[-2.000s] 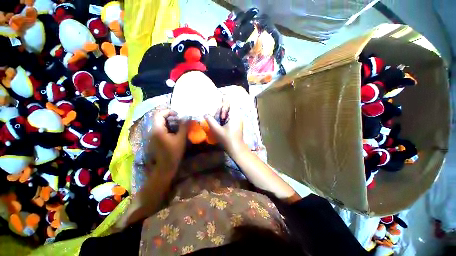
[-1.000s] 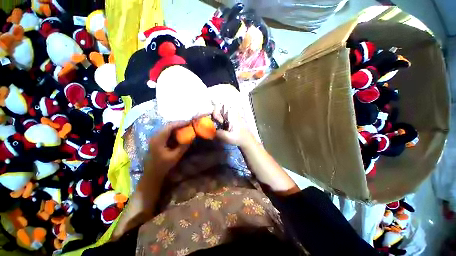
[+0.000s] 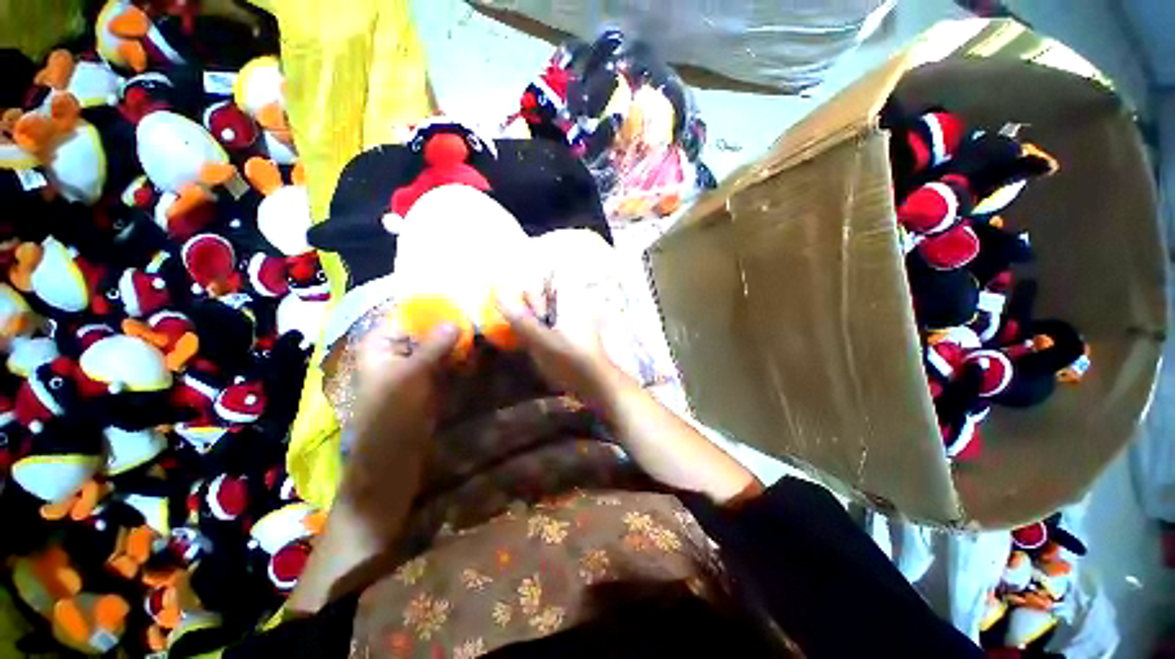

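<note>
A plush penguin [image 3: 458,238] lies belly up on the cloth over my lap, its head pointing away from me. Its red beak, red scarf and white belly show; the hat is mostly out of sight behind the head. My left hand [image 3: 410,373] holds the left orange foot. My right hand [image 3: 554,337] is at the right orange foot with its fingers on it. Whether my right hand also holds a small tool cannot be told.
A yellow sack [image 3: 313,425] edges a heap of penguins at left. A cardboard carton [image 3: 799,309] with penguins inside stands at right. A clear plastic bag [image 3: 644,122] with penguins lies ahead. Another pale bag [image 3: 1089,605] with penguins is at lower right.
The penguin's head has tipped back, so the hat shows less. The feet, earlier close together, are now spread apart, and my left hand has moved onto the left foot.
</note>
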